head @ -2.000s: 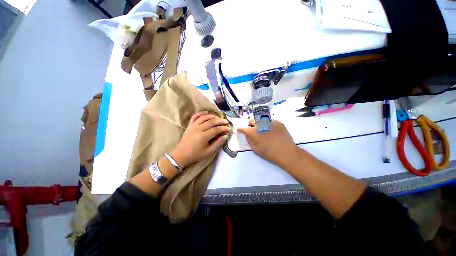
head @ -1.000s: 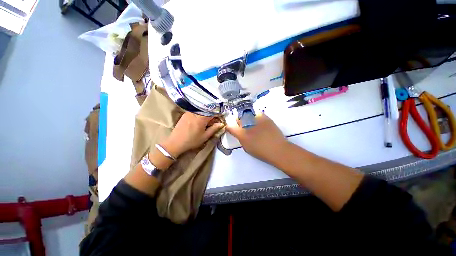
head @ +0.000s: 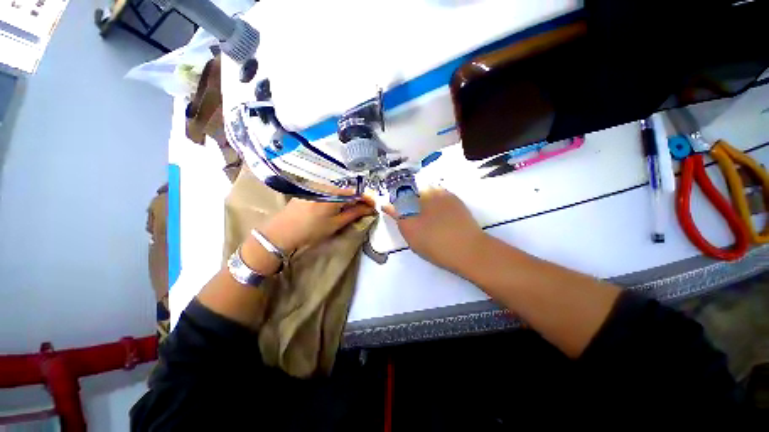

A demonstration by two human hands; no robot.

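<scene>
A tan-khaki garment piece (head: 308,308) lies under and around my left hand and hangs over the table's front edge in folds. My left hand (head: 312,224) pinches its edge close to the needle area (head: 371,184) of the white sewing machine (head: 337,51). My right hand (head: 438,228) is at the right of the needle area, behind the grey knurled attachment (head: 405,198). Its fingertips are partly hidden, so its hold on the cloth cannot be told. A narrow darker strip (head: 373,253) curls out on the table beside the cloth.
A dark smartphone (head: 514,105) stands by the machine head. Pink and blue thread snips (head: 535,156), a pen (head: 653,181) and red and yellow scissors (head: 708,207) lie at right. Brown cut strips (head: 202,110) lie far left. A measuring tape (head: 438,321) runs along the front edge.
The view has shifted, so the machine head and smartphone appear further left and nearer. My left hand has moved closer to the needle area, with the cloth's edge in its fingers.
</scene>
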